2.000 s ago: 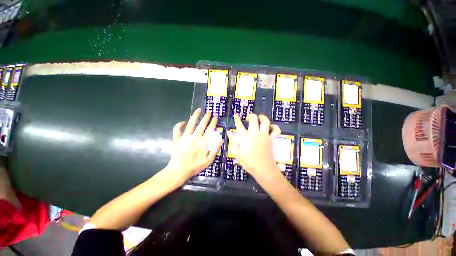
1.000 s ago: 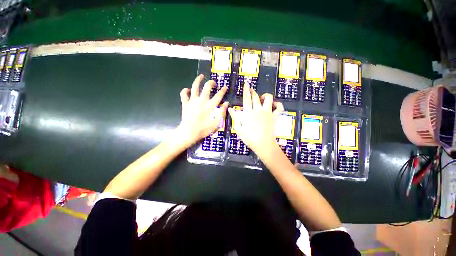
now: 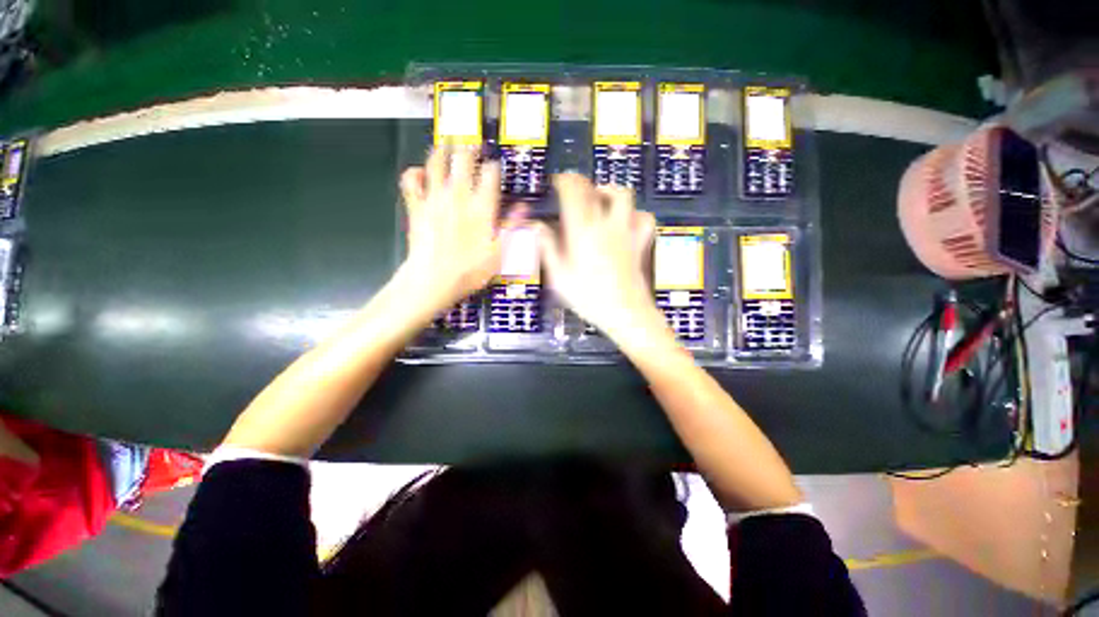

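Observation:
A clear blister tray (image 3: pixel 810 217) lies on the dark green bench with two rows of yellow-framed keypad phones, face up, their visible screens lit white. My left hand (image 3: pixel 454 229) is blurred, fingers apart, over the upper-left phone (image 3: pixel 458 111), hiding most of its keypad and part of the phone below. My right hand (image 3: pixel 597 247) is also blurred, over the middle of the tray, fingertips near the keypad of the upper-row third phone (image 3: pixel 617 115). It covers a lower-row phone. Neither hand holds anything.
A pink fan (image 3: pixel 952 205) with a dark rectangle on it stands at right, with red-handled leads (image 3: pixel 948 344), cables and a white power strip (image 3: pixel 1051 398). Part of another tray shows at far left. A person's red sleeve (image 3: pixel 54 494) is at lower left. The green conveyor (image 3: pixel 542 36) runs behind.
The view has shifted, so the tray sits further left and higher. My right hand has moved right relative to the phones, uncovering the second upper phone and the second lower phone's screen.

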